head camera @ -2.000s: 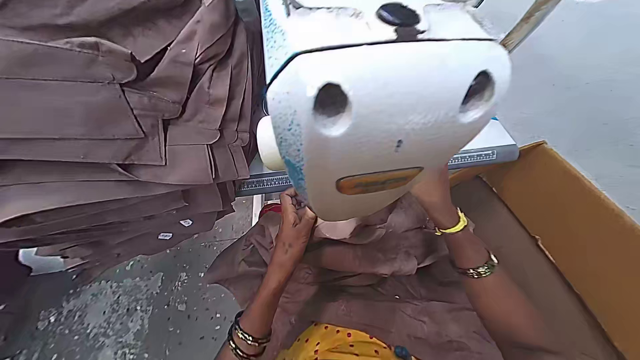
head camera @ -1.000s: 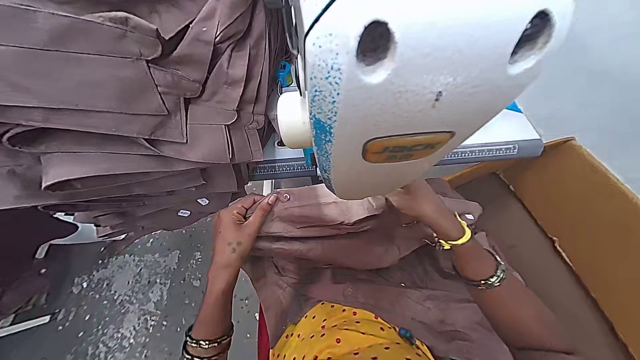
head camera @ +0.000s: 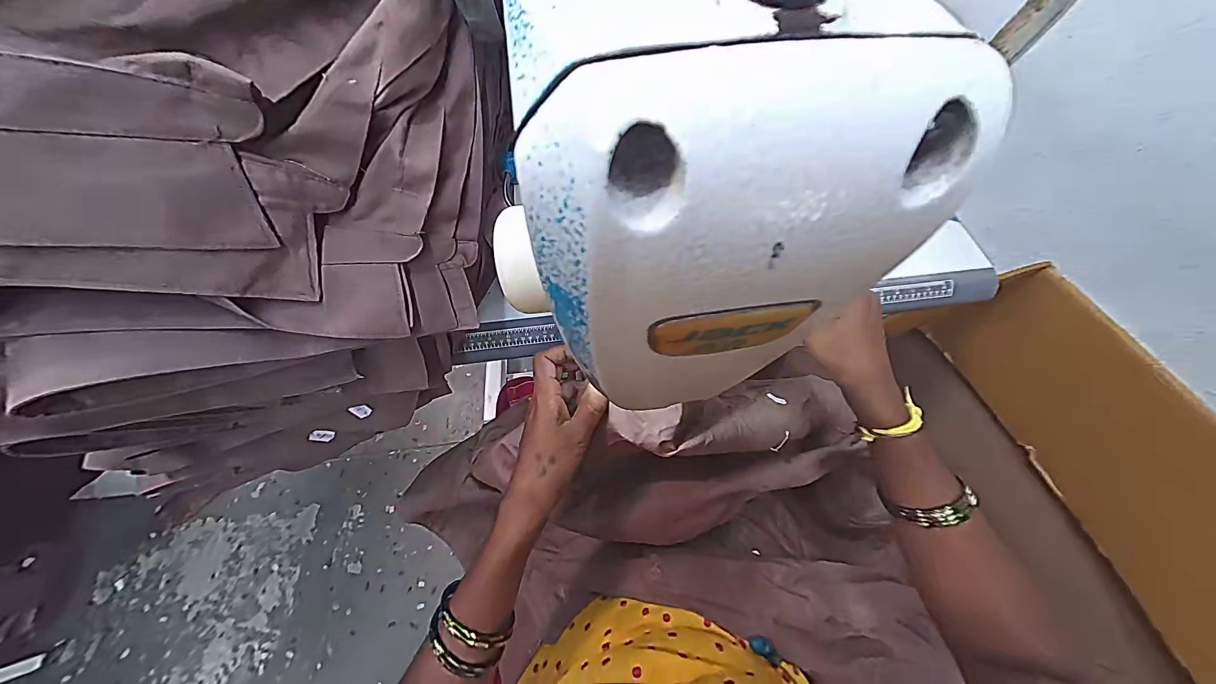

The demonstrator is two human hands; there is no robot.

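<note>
A white Jack sewing machine head fills the upper middle and hides the needle area. Brown fabric lies across the lap and rises to the machine bed. My left hand is at the machine's lower left edge, fingers bent at the fabric's edge; the fingertips are partly hidden, though the thumb and fingers look closed on the cloth. My right hand reaches in behind the machine head's right side, beside the fabric, with its fingertips out of sight.
A tall pile of brown sewn garment pieces stands at the left. On the right is an open cardboard box beside a pale wall. The grey floor at lower left is littered with scraps.
One second ago my left hand held the fabric's edge lower, clear of the machine; now it is up against the machine's lower left edge. The view has shifted.
</note>
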